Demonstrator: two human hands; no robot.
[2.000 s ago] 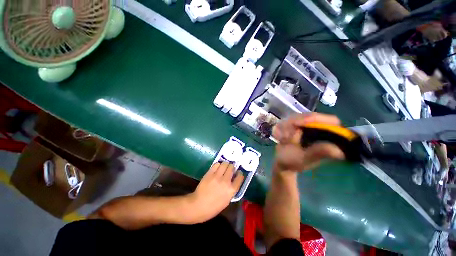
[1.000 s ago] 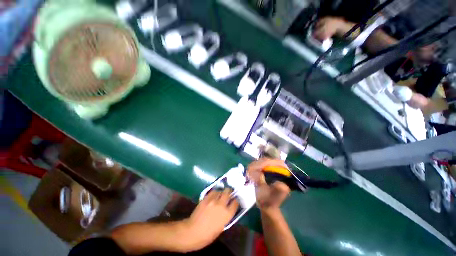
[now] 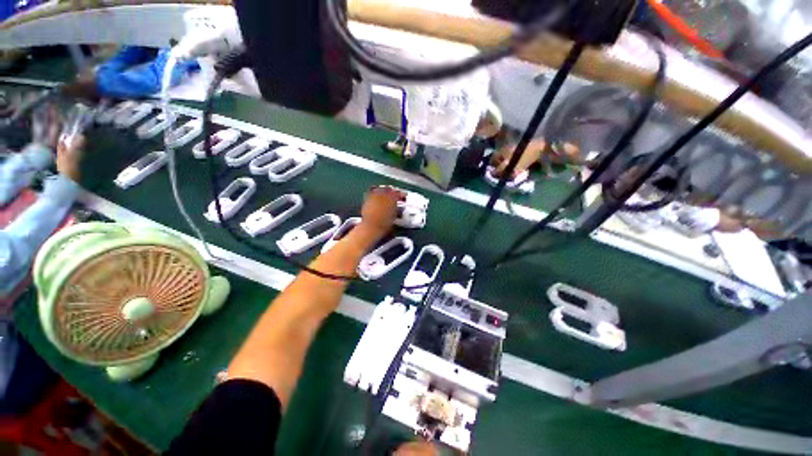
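My left hand (image 3: 381, 207) reaches far out over the green belt, its fingers on a white plastic housing (image 3: 411, 210); the fingers partly hide it, and a second one may lie against it. Only a small part of my right hand (image 3: 416, 449) shows at the bottom edge, below the screw feeder (image 3: 456, 343); its fingers and anything in it are cut off. A black cable runs down past the feeder's left side to the bottom edge. The screwdriver is not visible.
White covers (image 3: 381, 346) lie stacked left of the feeder. Several looped housings (image 3: 273, 215) lie along the belt, and two (image 3: 588, 319) lie right of the feeder. A green fan (image 3: 133, 303) stands at left. Black cables and a dark box (image 3: 294, 53) hang overhead. Other people's hands show beyond.
The view has swung up and towards the far belt. My left hand has moved from the near edge to the far belt. My right hand has dropped almost out of view.
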